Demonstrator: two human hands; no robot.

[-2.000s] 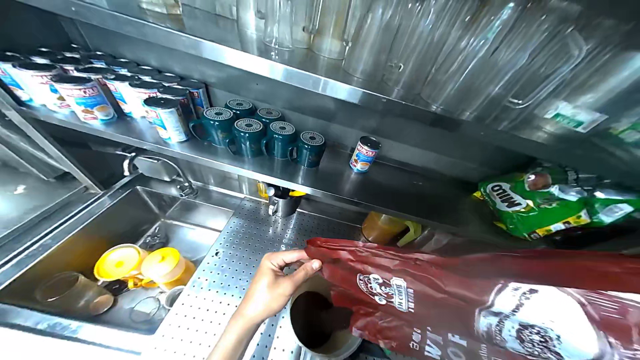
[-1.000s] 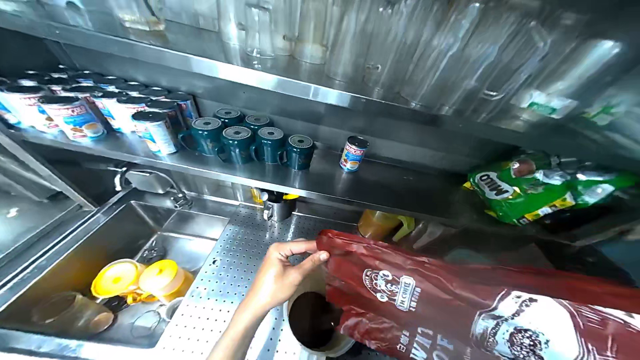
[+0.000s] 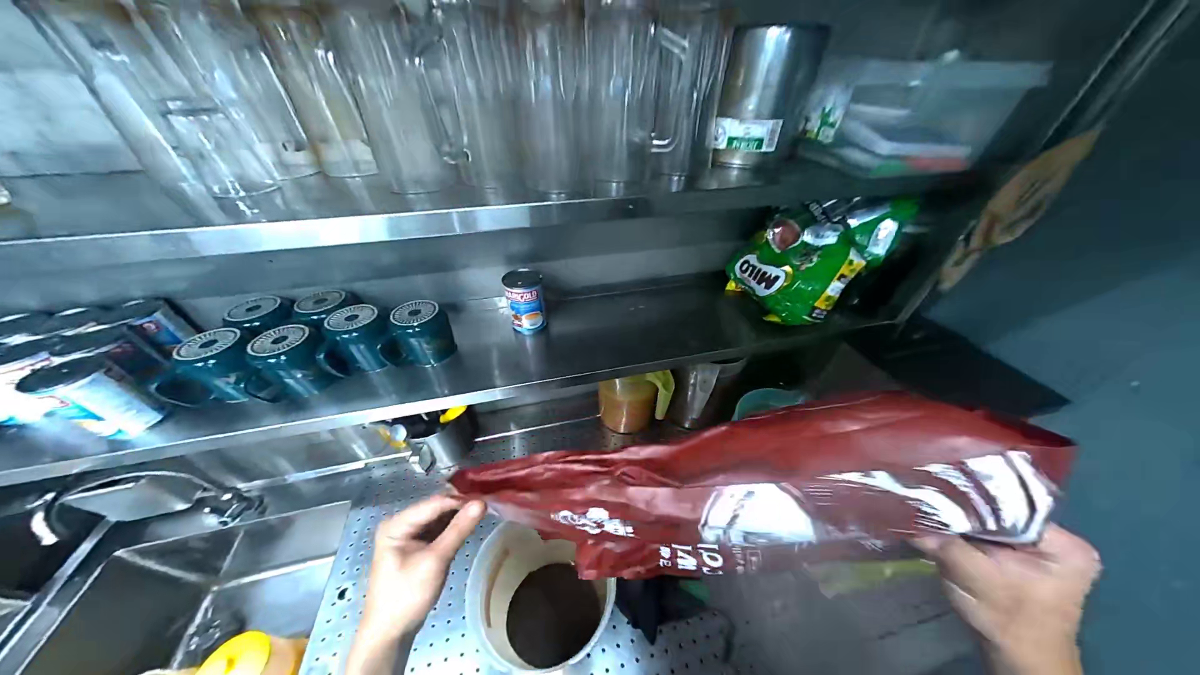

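Observation:
My left hand (image 3: 417, 562) pinches the narrow left end of a red plastic coffee bag (image 3: 637, 478) between thumb and fingers. My right hand (image 3: 1017, 586) grips the same bag near its wide right end, from below. The bag lies stretched sideways between both hands, with white print on its side. Its lower left edge hangs over the rim of a white round tub (image 3: 483, 572), which holds dark brown powder. The tub stands on the perforated metal drainboard, just right of my left hand. Whether powder remains in the bag cannot be seen.
A steel sink (image 3: 150, 591) with a yellow-lidded container (image 3: 239, 656) lies at left. Above the counter, a steel shelf (image 3: 600, 361) holds green mugs (image 3: 352, 333), cans (image 3: 525, 300) and green Milo packs (image 3: 797, 267). Glass jugs (image 3: 553, 103) stand higher. An orange-brown jug (image 3: 626, 403) sits behind the bag.
The view has swung to the right. My right hand, not visible in the earlier frames, now shows on the bag's right end. My left hand still pinches the left end.

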